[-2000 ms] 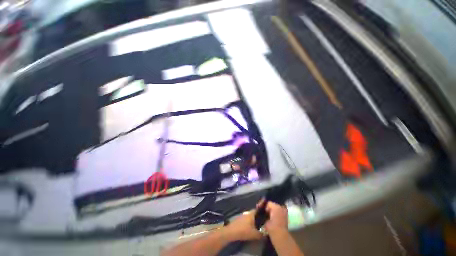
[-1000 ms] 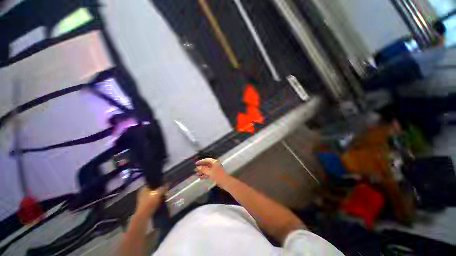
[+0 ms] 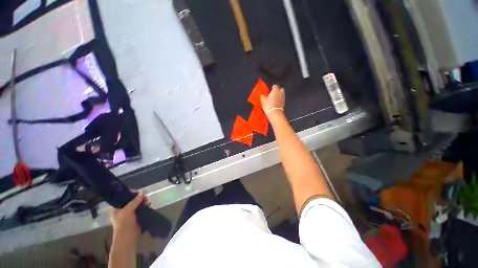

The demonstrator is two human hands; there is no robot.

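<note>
My left hand [image 3: 127, 212] grips a long, dark folded bundle of black cloth [image 3: 97, 175] over the front rail, at lower left. The bundle slants from the table down past the rail. My right hand [image 3: 273, 98] reaches over the table to several flat, angular orange-red pieces [image 3: 258, 119] on the black surface. Its fingers are at the upper piece; whether they pinch it cannot be told. Dark-handled scissors [image 3: 179, 166] lie at the rail between my hands, blades on the pale sheet.
Red-handled long shears [image 3: 21, 172] lie at far left by black offcuts [image 3: 55, 201]. A yellow-brown ruler [image 3: 241, 26], a silver strip [image 3: 297, 39] and a white remote-like object [image 3: 335, 94] lie on the black surface. The metal rail [image 3: 225, 170] runs along the front. Clutter stands at lower right.
My right hand has moved away from the front rail by the scissors, out to the orange-red pieces. My left hand still holds black cloth, now slanting across the rail. The view has shifted.
</note>
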